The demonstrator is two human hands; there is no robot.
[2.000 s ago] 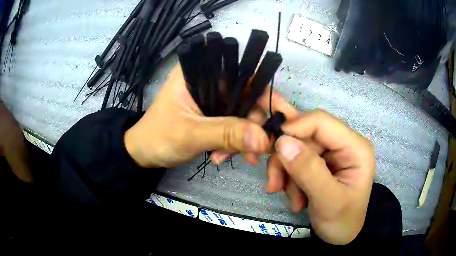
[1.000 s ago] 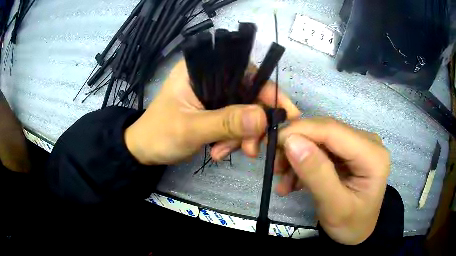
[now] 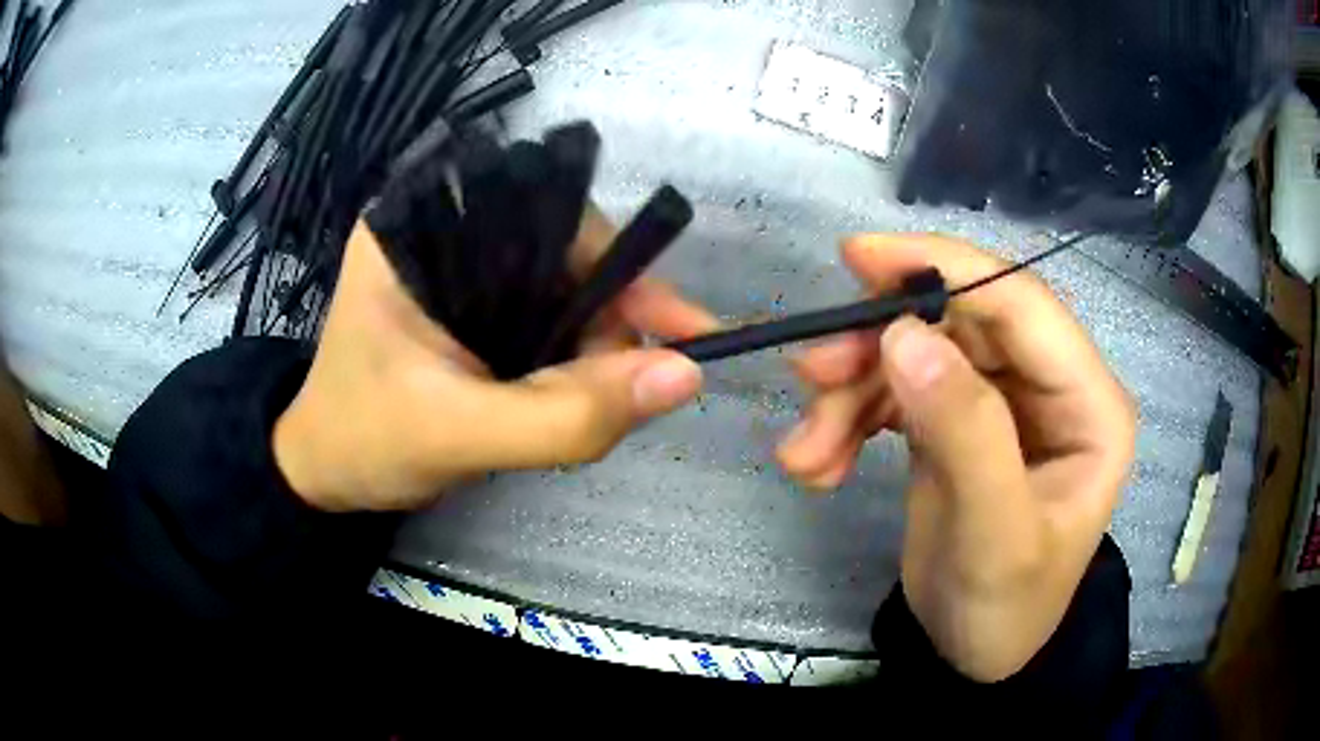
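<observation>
My left hand (image 3: 478, 420) holds a fanned bundle of black antennas (image 3: 492, 232), with one rod (image 3: 630, 261) standing apart from them. One antenna (image 3: 796, 333) lies nearly level between my hands. Its near end is at my left thumb tip. Its hinge joint (image 3: 924, 297) is pinched by the thumb and fingers of my right hand (image 3: 984, 420). A thin black cable (image 3: 1021, 264) runs from the joint up and to the right. The trimming knife (image 3: 1202, 492) lies on the sheet at the right, not held.
A loose antenna pile (image 3: 333, 130) lies at the upper left. A large dark plastic bag (image 3: 1071, 116) is at the upper right, beside a numbered label (image 3: 832, 99). A dark strip (image 3: 1230, 311) lies below the bag. A blue-printed strip (image 3: 637, 644) runs along the near edge.
The antenna between my hands has swung from hanging down to nearly level, and its joint end now points right. My right hand has moved away from my left. The view has shifted slightly.
</observation>
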